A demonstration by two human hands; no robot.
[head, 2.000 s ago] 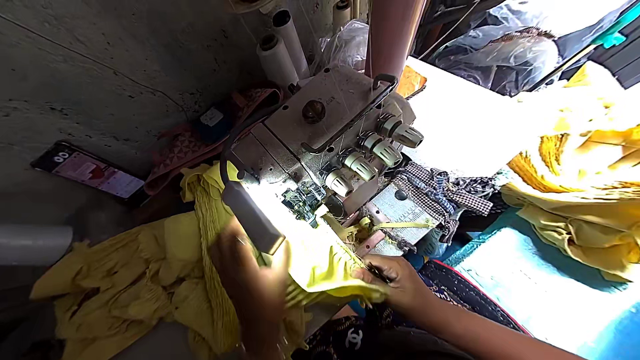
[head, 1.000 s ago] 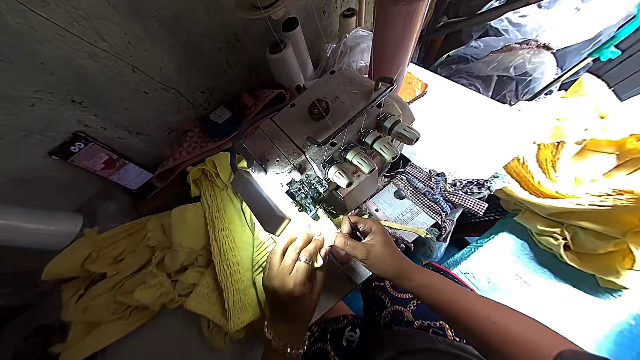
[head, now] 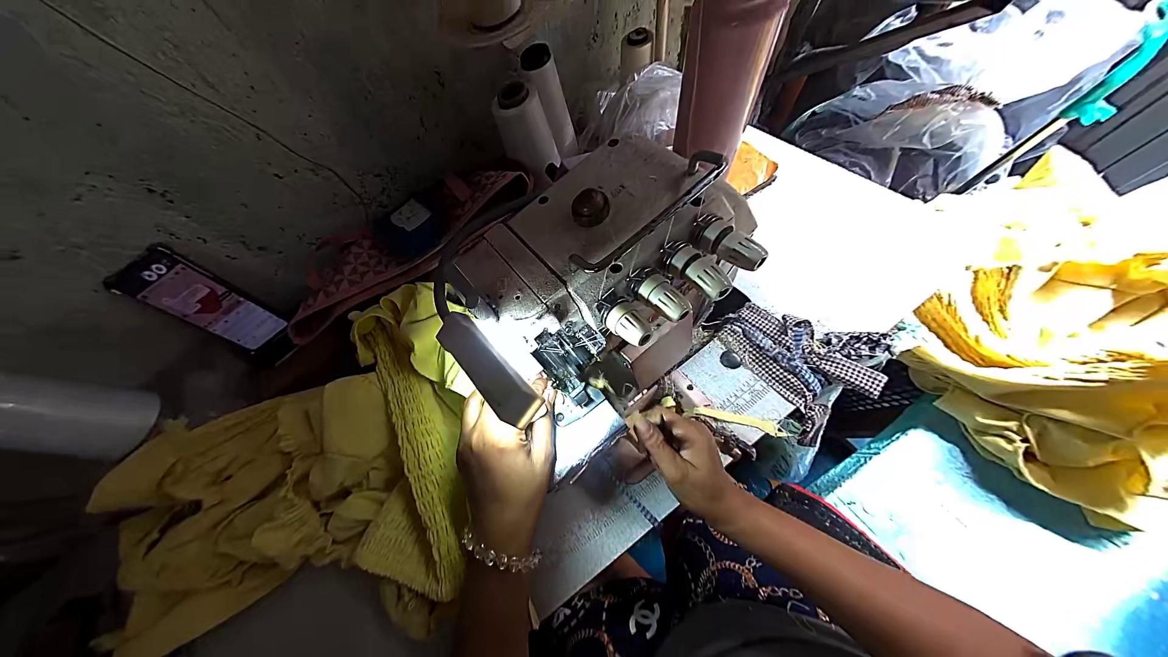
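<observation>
An overlock sewing machine (head: pixel 593 219) stands at the middle of the view, its lamp (head: pixel 488 370) lighting the needle area. My left hand (head: pixel 506 456), with a beaded bracelet, is raised just under the lamp beside the presser foot; its fingertips are partly hidden by the lamp. My right hand (head: pixel 680 452) is at the machine's front edge, fingers curled around a small dark thing that I cannot make out. Gathered yellow fabric (head: pixel 411 456) lies left of my left hand. A narrow yellow strip (head: pixel 739 420) lies just beyond my right hand.
Thread cones (head: pixel 529 123) stand behind the machine. A phone (head: pixel 201 301) leans at the left by the wall. Checked cloth strips (head: pixel 794 356) lie right of the machine. More yellow fabric (head: pixel 1049 392) is heaped at the right. A pink post (head: pixel 730 82) rises behind.
The yellow fabric that was under both hands at the needle two seconds ago now lies to the left. My hands, close together one second ago, have moved apart.
</observation>
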